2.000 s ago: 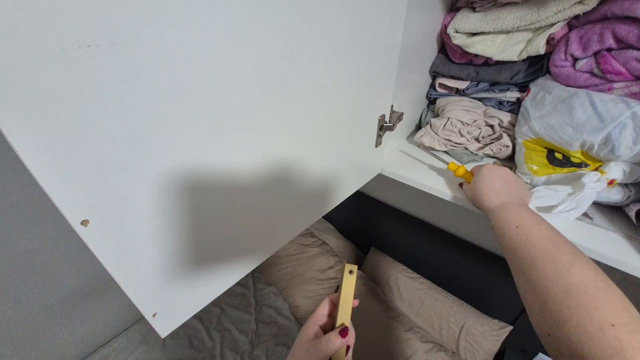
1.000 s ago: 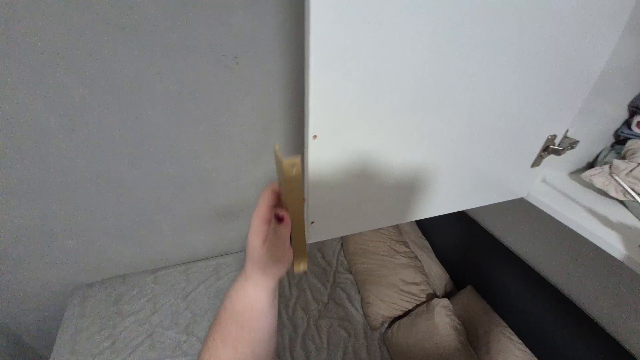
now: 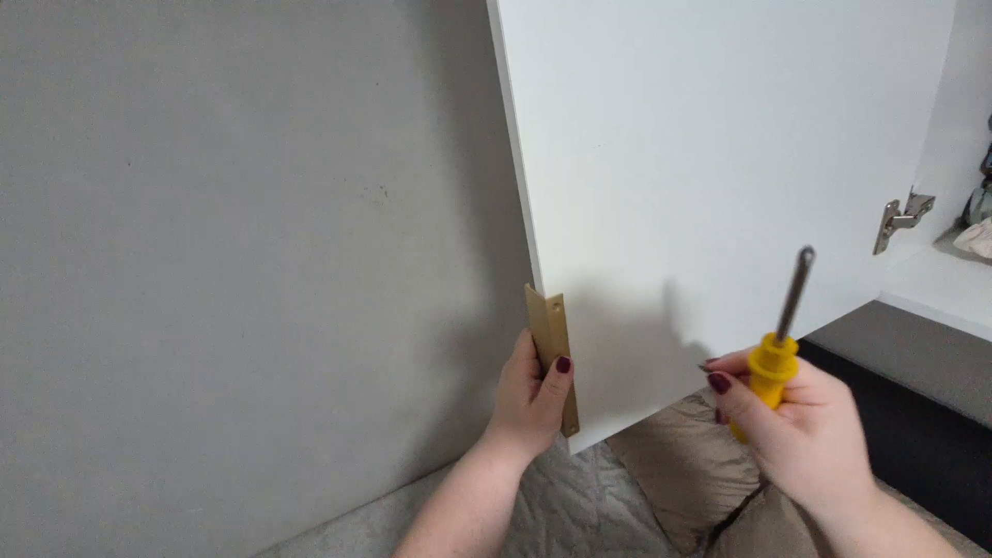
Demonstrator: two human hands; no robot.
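A white cabinet door (image 3: pixel 697 155) hangs swung out. At its lower outer corner, my left hand (image 3: pixel 535 387) holds a gold-coloured metal edge handle (image 3: pixel 556 333) with screw holes against the door's edge, thumb on its face. To the right, in front of the door's lower edge, my right hand (image 3: pixel 806 426) grips a screwdriver (image 3: pixel 773 364) by its yellow handle, the shaft pointing up. Between the thumb and forefinger of that hand is a small pointed thing, which looks like a screw (image 3: pixel 704 368).
A metal hinge (image 3: pixel 899 221) joins the door to the cabinet, where folded cloth (image 3: pixel 978 239) lies on the shelf at the right edge. A grey wall (image 3: pixel 232 232) stands at the left. Below are a grey bedspread (image 3: pixel 589 496), beige pillows (image 3: pixel 674 457) and a black headboard (image 3: pixel 914 442).
My left hand has brought the handle onto the door's edge. The right hand, at the shelf two seconds ago, is now before the door with the screwdriver. The view has shifted left.
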